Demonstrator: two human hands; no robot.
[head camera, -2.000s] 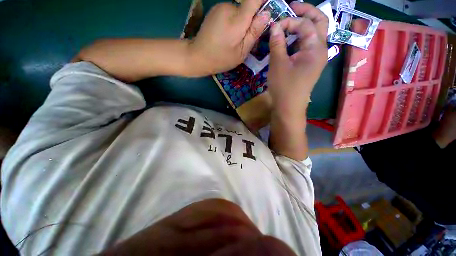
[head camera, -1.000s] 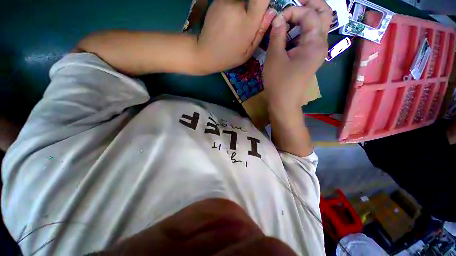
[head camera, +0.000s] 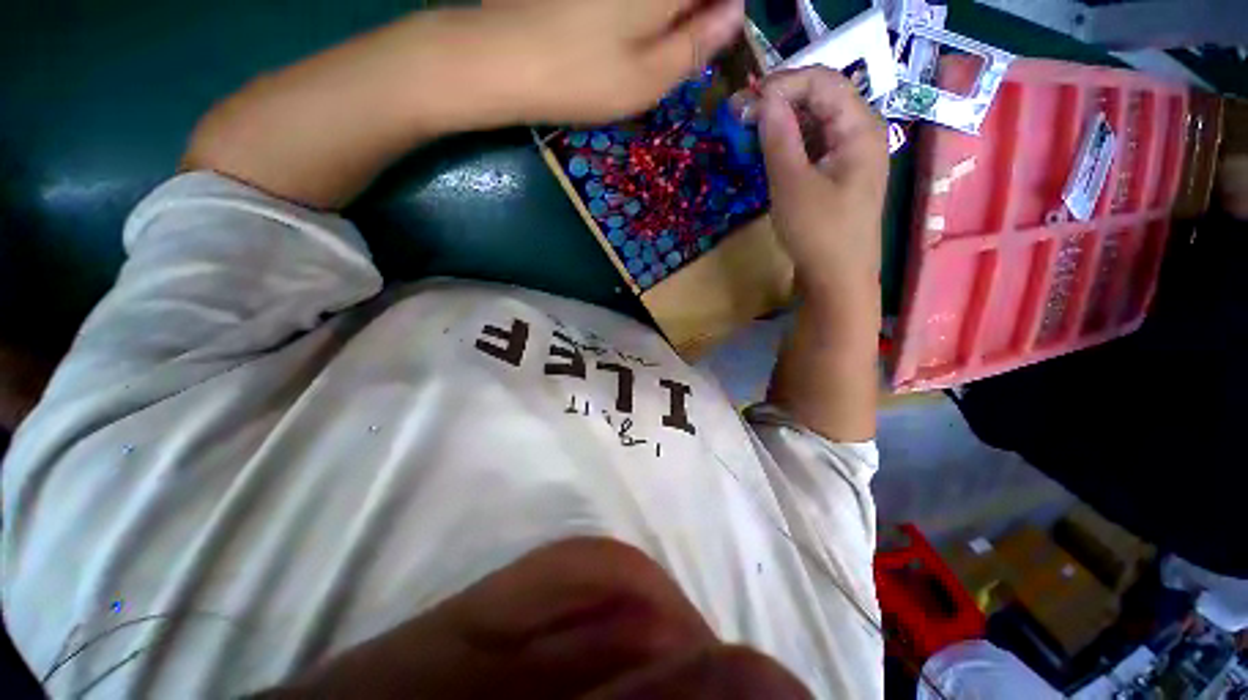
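My right hand (head camera: 832, 164) is above the right part of a carton (head camera: 712, 294) of blue battery cells (head camera: 650, 246) and red leads (head camera: 657, 178). Its thumb and fingertips pinch thin red battery leads (head camera: 753, 88). A blurred bright blue shape, seemingly a cell, is just below them. My left hand (head camera: 657, 55) is above the far left side of the carton, blurred and close to the top edge; whether it holds anything cannot be told. A white housing (head camera: 954, 79) with a window opening and green board lies right of my right hand.
A pink-red compartment tray (head camera: 1027, 230) is at the right, with a white unit (head camera: 1089, 167) on it. A white panel-like piece (head camera: 855, 52) is behind my right hand. The green bench (head camera: 452, 205) extends left. A person in dark clothing (head camera: 1095, 397), red crate (head camera: 924, 588) and cartons are lower right.
My hands were together around a white housing with a board; now they are apart and that housing is no longer between them. My left hand has moved up and left, uncovering the carton's cells.
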